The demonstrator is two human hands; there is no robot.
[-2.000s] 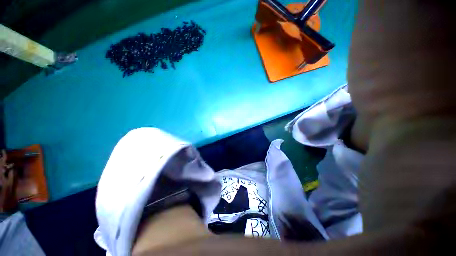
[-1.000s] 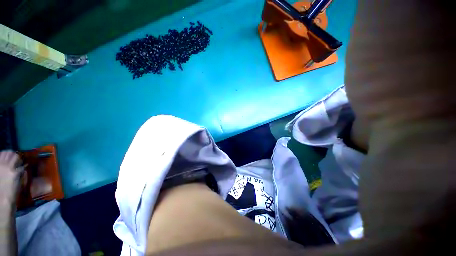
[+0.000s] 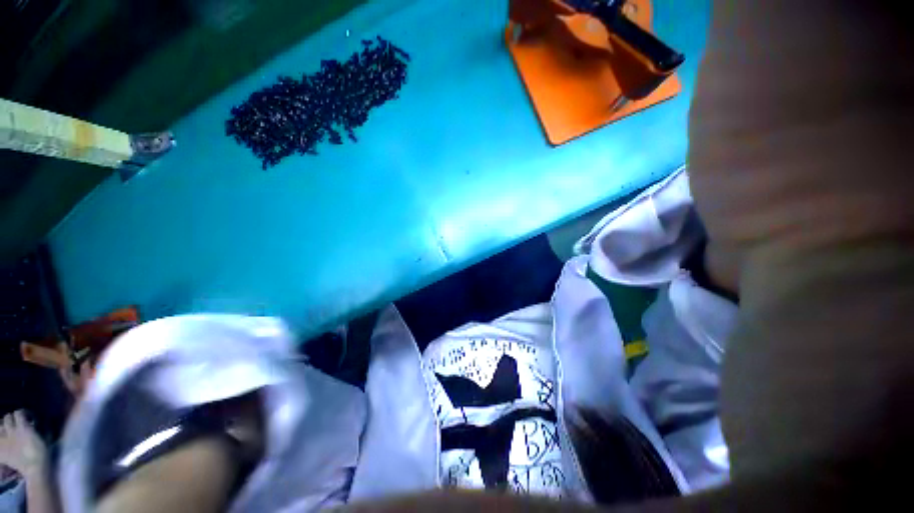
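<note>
An orange jig (image 3: 566, 95) stands on the teal bench at the upper right, cut by the top edge. A black leg (image 3: 641, 42) lies across its top. A spread pile of small black parts (image 3: 316, 105) lies on the bench at upper centre-left. My left sleeve (image 3: 185, 351) is raised at lower left with bare forearm inside it; no fingers of my left hand can be made out. My right sleeve (image 3: 641, 235) is at centre right. A large blurred area of bare skin (image 3: 812, 250) fills the right side close to the lens; which hand or arm it is cannot be told.
A pale yellow bar (image 3: 65, 135) with a metal end reaches in from the left. Another orange jig (image 3: 105, 326) shows at the bench's left end, partly behind my sleeve. Another person's hand (image 3: 20, 441) is at the far lower left. The bench's near edge (image 3: 441, 263) runs diagonally.
My left sleeve and forearm have moved down and left. The orange jig sits higher in the picture, and less of its black legs shows. The view has shifted slightly.
</note>
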